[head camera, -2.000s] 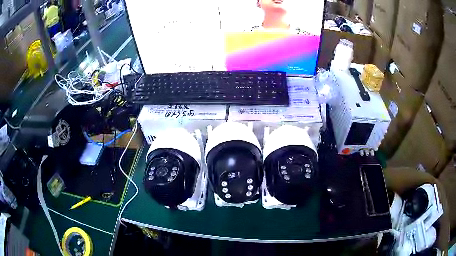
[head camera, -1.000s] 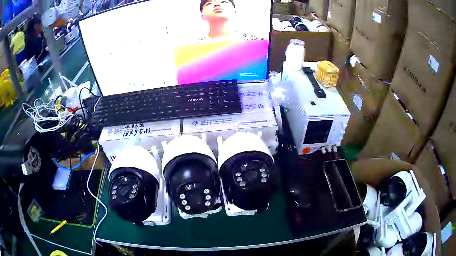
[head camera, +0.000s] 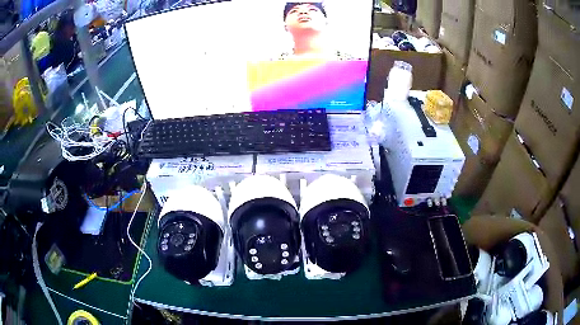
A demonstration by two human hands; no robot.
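No hand is in view. Three white dome cameras with black ball faces stand in a row on the green bench: the left one (head camera: 189, 238), the middle one (head camera: 264, 228) and the right one (head camera: 335, 228). Each face shows small round lenses or lights. Behind them a long black keyboard (head camera: 235, 133) lies on white cartons (head camera: 311, 164) with handwritten marks. A large lit monitor (head camera: 191, 63) stands behind the keyboard, showing a person and a pink-blue picture.
Right: white box with dark display (head camera: 423, 155), black mouse (head camera: 399, 259), flat dark rectangle (head camera: 450, 247), open carton (head camera: 553, 270) of cameras, stacked cartons (head camera: 509, 139). Left: wire bundle (head camera: 79, 141), white cable (head camera: 132, 235), yellow stick (head camera: 85, 280), yellow-rimmed tape roll (head camera: 83, 315) cut by the edge.
The view swung right and tilted, then came partly back left, so the bench items shifted in the picture. The cameras keep their places on the bench. No hand appears in any frame.
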